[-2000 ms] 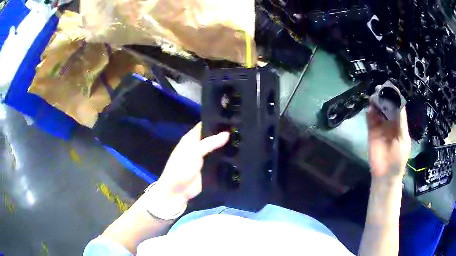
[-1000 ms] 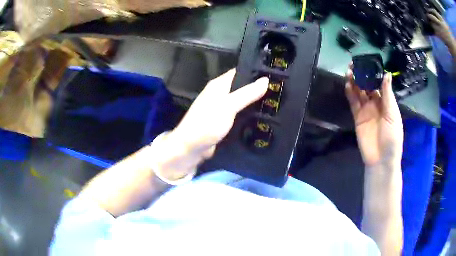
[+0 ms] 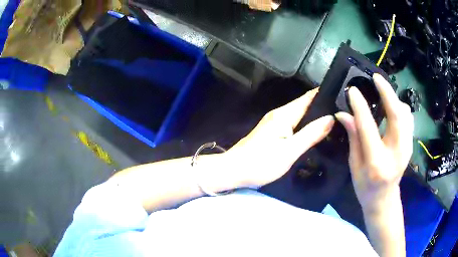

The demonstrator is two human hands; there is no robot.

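Observation:
The black socket housing [image 3: 329,86] is tilted, its far end up and to the right, with a yellow wire [image 3: 387,44] rising from that end. My left hand [image 3: 283,135] holds the housing by its left side. My right hand [image 3: 376,135] has its fingers on a black socket insert [image 3: 360,90] at the opening nearest the wire end. Whether the insert is fully seated cannot be told. My hands cover the middle of the housing. One round opening [image 3: 307,172] shows dimly near my lap.
A blue crate [image 3: 177,108] with a dark inside stands at the left below the table edge. Brown paper [image 3: 37,37] lies at the upper left. A pile of black inserts [image 3: 427,45] covers the right of the green table [image 3: 334,37]. A blue bin [image 3: 419,211] is at the lower right.
The housing has moved right and tilted further, along with my left hand. My right hand has brought the insert from beside the housing onto its far-end opening.

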